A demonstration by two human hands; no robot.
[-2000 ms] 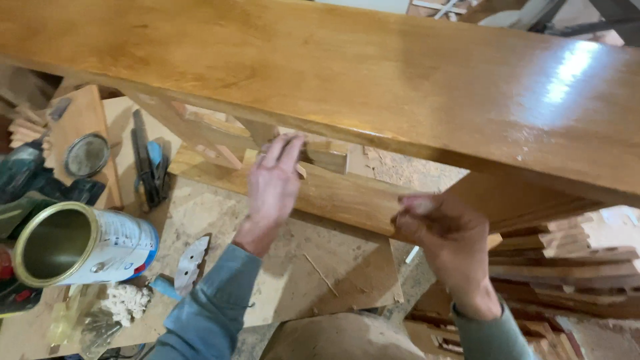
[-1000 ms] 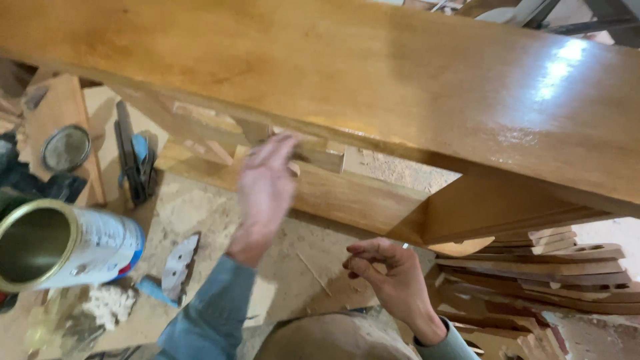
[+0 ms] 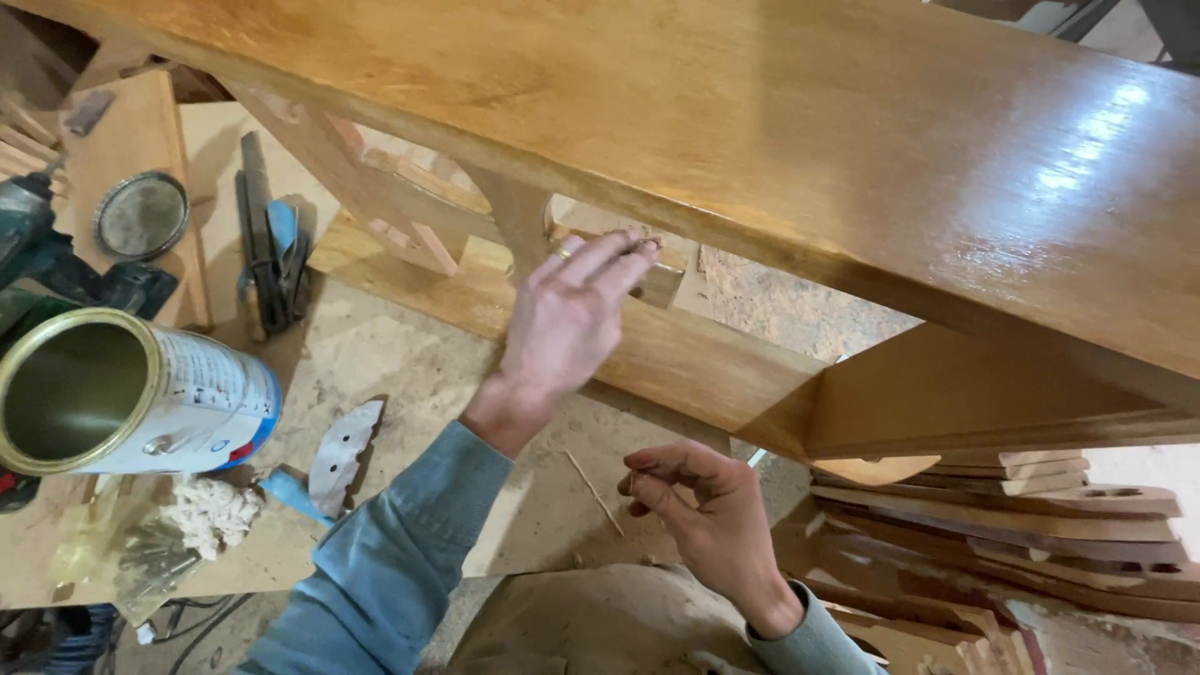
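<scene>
A glossy varnished wooden panel [image 3: 600,122] spans the top of the view, joined to a lower rail [image 3: 694,361] by curved wooden pieces. My left hand [image 3: 581,305] reaches over the rail into the gap beneath the panel. Its fingertips are close together near a small wooden block [image 3: 656,281]; whether they pinch anything cannot be told. My right hand [image 3: 698,511] is nearer my body, over the bench, thumb against the fingers, perhaps with something tiny between them. A thin wood sliver [image 3: 593,492] lies on the bench to its left.
At left stand an open metal can [image 3: 216,394], a round lid [image 3: 141,216] and a green power drill [image 3: 75,253]. Dark-handled tools [image 3: 267,244], a torn sanding sheet [image 3: 345,455] and a white rag [image 3: 211,511] lie on the bench. Curved wooden pieces [image 3: 1003,525] are stacked at lower right.
My right hand has moved off the lower rail and back toward my body. My left hand remains at the gap and now reaches slightly farther in under the panel.
</scene>
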